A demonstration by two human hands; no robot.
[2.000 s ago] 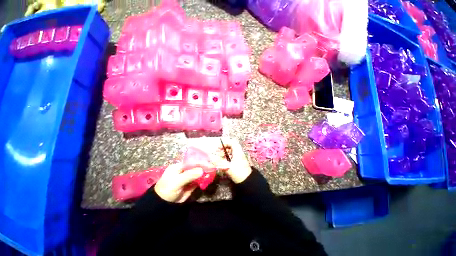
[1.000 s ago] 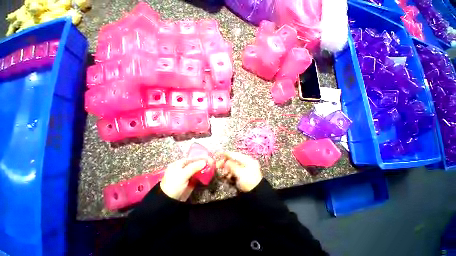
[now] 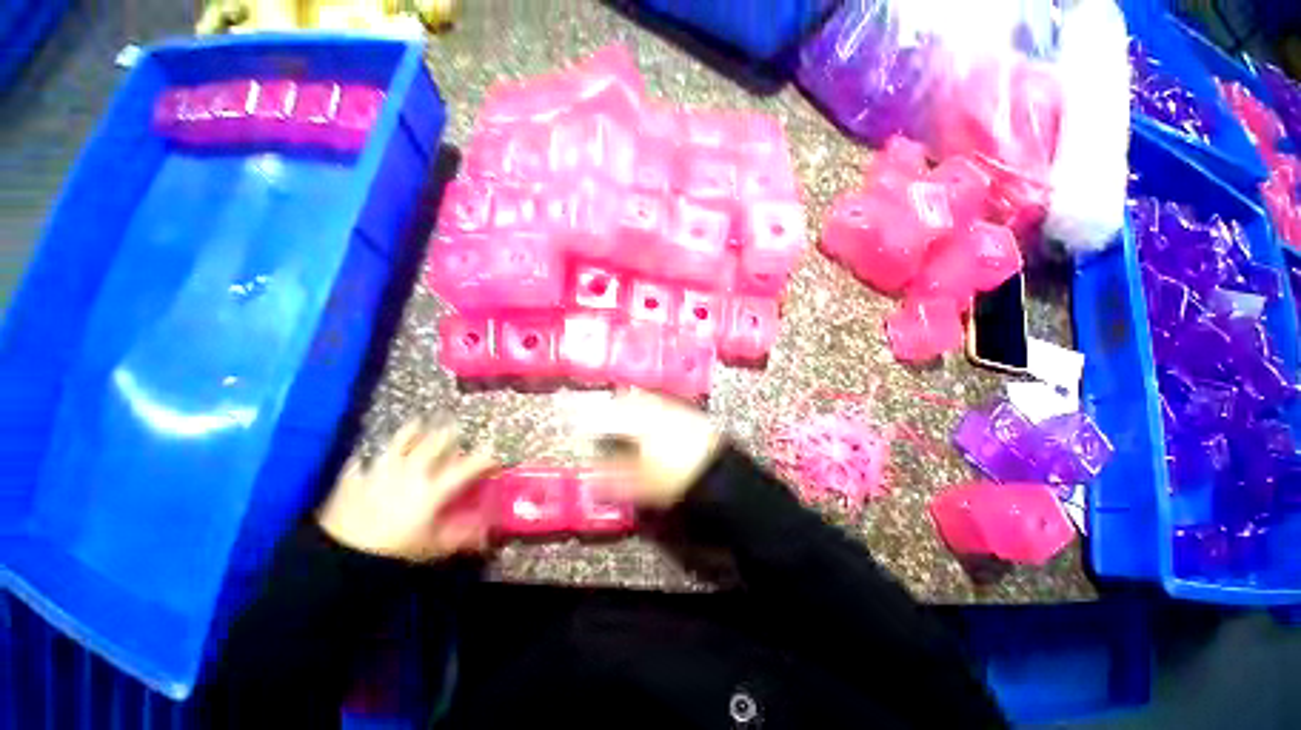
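A short row of translucent pink cube parts (image 3: 549,502) lies near the table's front edge. My left hand (image 3: 404,492) is blurred at the row's left end, its fingers against or just over the pink parts. My right hand (image 3: 649,445) is blurred at the row's right end, partly over it. Both hands' grip is unclear, and no tool can be made out. A large stock of pink cubes (image 3: 614,243) stands in tight rows and layers beyond my hands. Thin pink trimmings (image 3: 832,452) lie in a pile right of my right hand.
A blue tray (image 3: 385,186) at left holds a pink row (image 3: 268,111) at its far end. At right are loose pink pieces (image 3: 927,235), a phone (image 3: 999,325), purple pieces (image 3: 1030,439), a larger pink piece (image 3: 1003,521), a crate of purple parts (image 3: 1213,385) and clear bags (image 3: 985,100).
The view has shifted. My hands have moved apart, with my left hand now at the row's left end. The pink part held between them earlier is no longer seen raised there.
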